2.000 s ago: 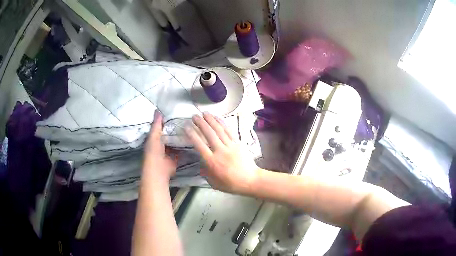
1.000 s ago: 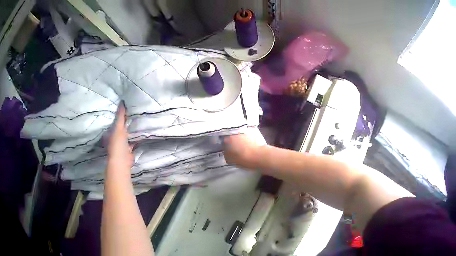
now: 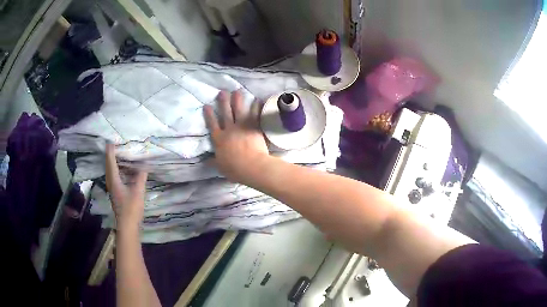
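Note:
A thick stack of white-grey quilted lining panels [image 3: 159, 99] with dark edges lies behind the machine table, left of the sewing machine head. My right hand [image 3: 237, 141] lies flat on top of the stack with fingers spread, just left of the near thread cone. My left hand [image 3: 126, 192] is at the stack's front left edge, fingers apart, with the fingertips against the layered edges. Whether it pinches a layer cannot be told. The stack's right end lies under or behind the thread stand disc.
Purple thread cones [image 3: 292, 114] stand on white discs. The white sewing machine [image 3: 420, 180] is at right, partly behind my right forearm. A pink plastic bag [image 3: 399, 84] lies behind it. Purple fabric [image 3: 30, 156] hangs at left. More panels [image 3: 510, 192] lie far right.
My right hand has moved from the stack's right front edge up and left onto its top. My left hand has shifted slightly left and down relative to the stack. The camera view has shifted.

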